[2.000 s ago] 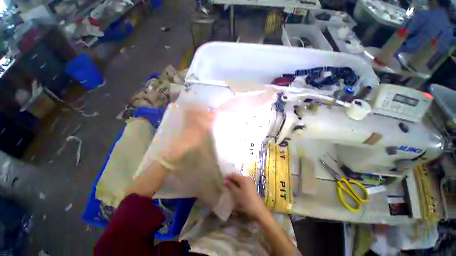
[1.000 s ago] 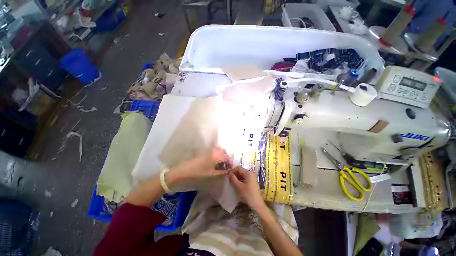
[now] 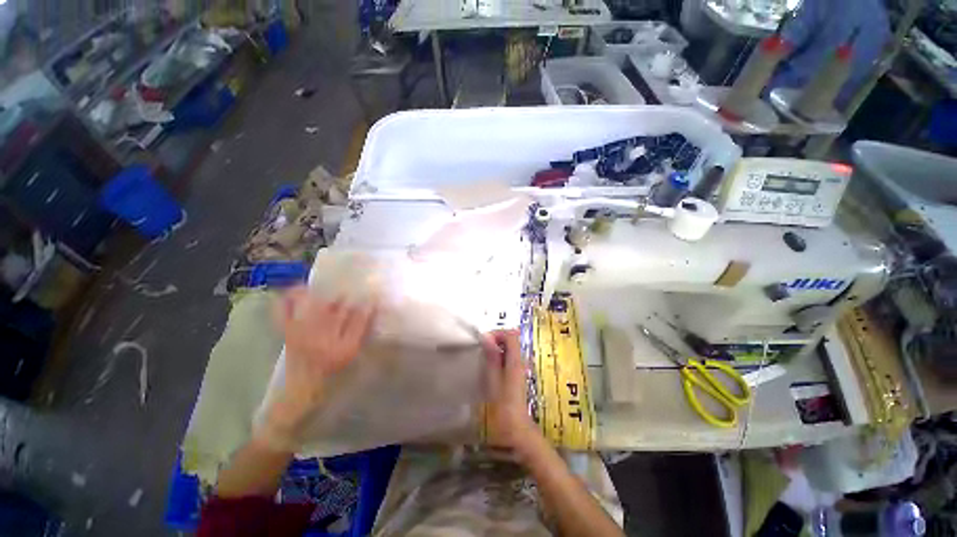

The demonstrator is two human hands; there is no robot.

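A light beige fabric panel [image 3: 409, 383] lies on the white table left of the sewing machine [image 3: 672, 257], its front edge over the table edge. My left hand [image 3: 327, 330] lies flat on the panel's left part, fingers slightly spread and a little blurred. My right hand [image 3: 507, 383] pinches the panel's right edge, just left of the yellow printed tape [image 3: 565, 378]. A darker line runs along the panel towards my right fingertips. The needle area is washed out by lamp glare. More pale cloth [image 3: 483, 196] lies behind it.
Yellow-handled scissors [image 3: 716, 392] and a beige block [image 3: 617, 367] lie right of the tape. A white bin [image 3: 451, 142] with dark checked scraps stands behind. An olive-beige cloth pile [image 3: 239, 367] is at left over a blue crate [image 3: 184, 503]. A person in blue is at top right.
My left hand has moved left and back, away from my right hand, onto the panel. The panel's near part now spreads flatter. My right hand still holds its edge. The camera view has shifted.
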